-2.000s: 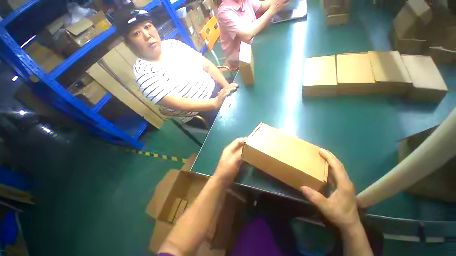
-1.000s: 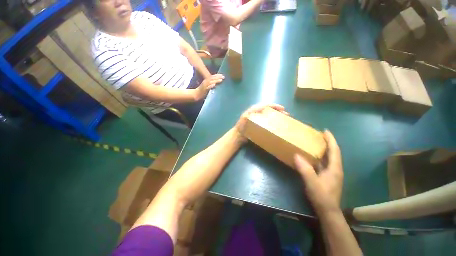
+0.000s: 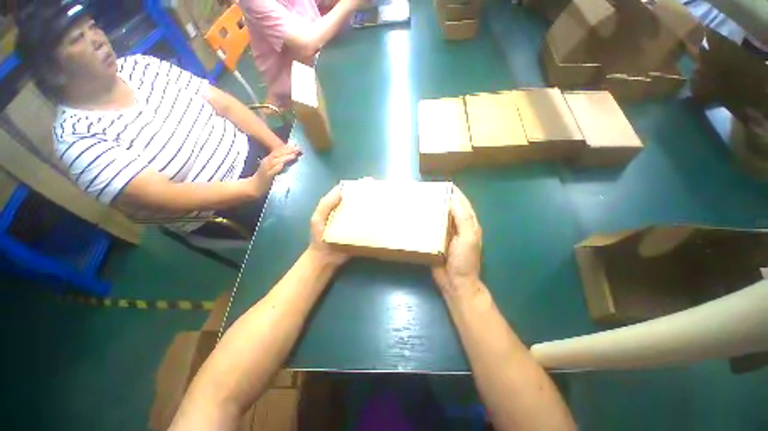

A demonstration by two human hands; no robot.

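Note:
A closed brown mailer box (image 3: 387,217) lies flat between my two hands over the dark green table top, lid side up. My left hand (image 3: 327,220) holds its left end and my right hand (image 3: 462,240) holds its right end. Both hands are bare, with most fingers hidden behind or under the box. I cannot tell whether the box touches the table.
A row of closed boxes (image 3: 522,126) stands beyond my hands. One box (image 3: 310,105) stands upright at the table's left edge. Open boxes (image 3: 674,261) are at right, by a cream rack post (image 3: 657,337). Two people sit at left. An open carton (image 3: 181,370) is below the table edge.
The box has turned from slanting to nearly square in front of me, and its lid now faces up. Both hands now grip its ends. The view has shifted to the right.

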